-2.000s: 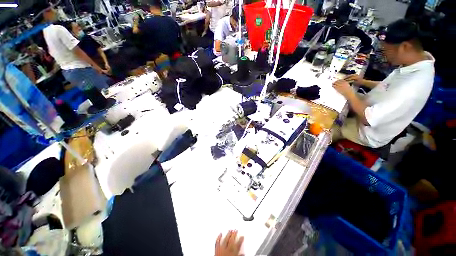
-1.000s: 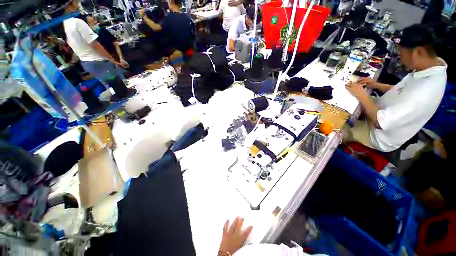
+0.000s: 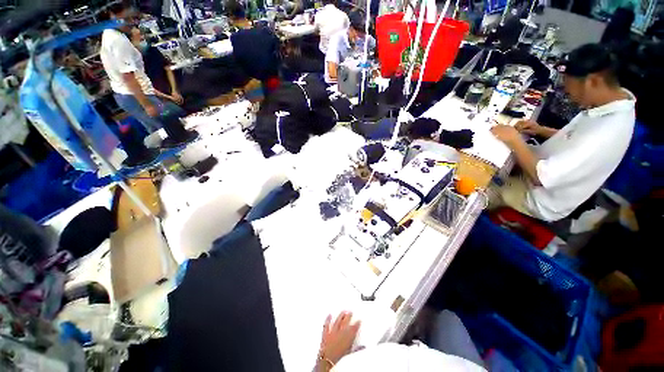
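Observation:
A large black panel [image 3: 226, 305] lies on the white worktable, running off the bottom edge of the view. Folded blue cut panels [image 3: 271, 203] lie at its far end. My right hand [image 3: 339, 336] rests on the white table to the right of the panel, fingers slightly apart, holding nothing. A white sleeve shows behind it. My left hand is not in view. The white overlock machine [image 3: 397, 203] with black bands stands beyond my right hand.
A shallow beige tray [image 3: 138, 258] lies at left beside crumpled plastic. Black bundles [image 3: 291, 112] sit at the back. A blue crate [image 3: 520, 290] stands on the floor at right. A seated person [image 3: 582, 156] works at right. A red bag [image 3: 421, 47] hangs ahead.
My right hand has come further into view with its wrist and sleeve, staying on the table. The camera view has shifted slightly. The black panel looks unchanged.

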